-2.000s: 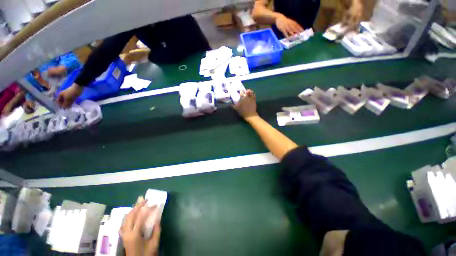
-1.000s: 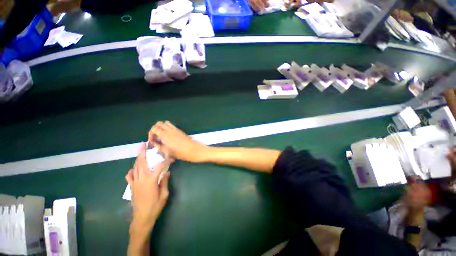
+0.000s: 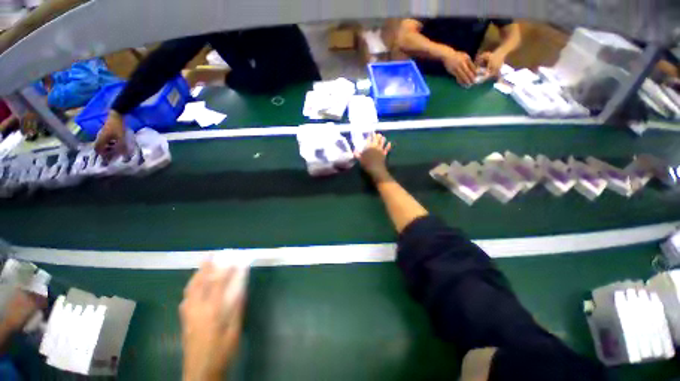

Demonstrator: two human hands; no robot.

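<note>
My left hand [image 3: 212, 320] is shut on a white unit carton [image 3: 235, 280], held upright near the near white strip; both are blurred. My right hand [image 3: 375, 155] is stretched across the belt, its fingers touching the lower end of a white bagged product [image 3: 362, 117]. Whether the fingers grip it is not clear. More bagged products [image 3: 326, 151] lie just left of it, side by side, with dark spots showing.
Overlapping cartons [image 3: 559, 177] lie on the belt at right. Grouped cartons stand near the edge at left [image 3: 77, 336] and right [image 3: 630, 327]. Across the belt are blue bins [image 3: 398, 88], a flat white pile [image 3: 328, 100] and people's hands. A grey frame [image 3: 335, 24] crosses overhead.
My right hand has left the carton at my left hand and moved out across the belt to the bagged products. My left hand still holds a carton. The camera view has shifted.
</note>
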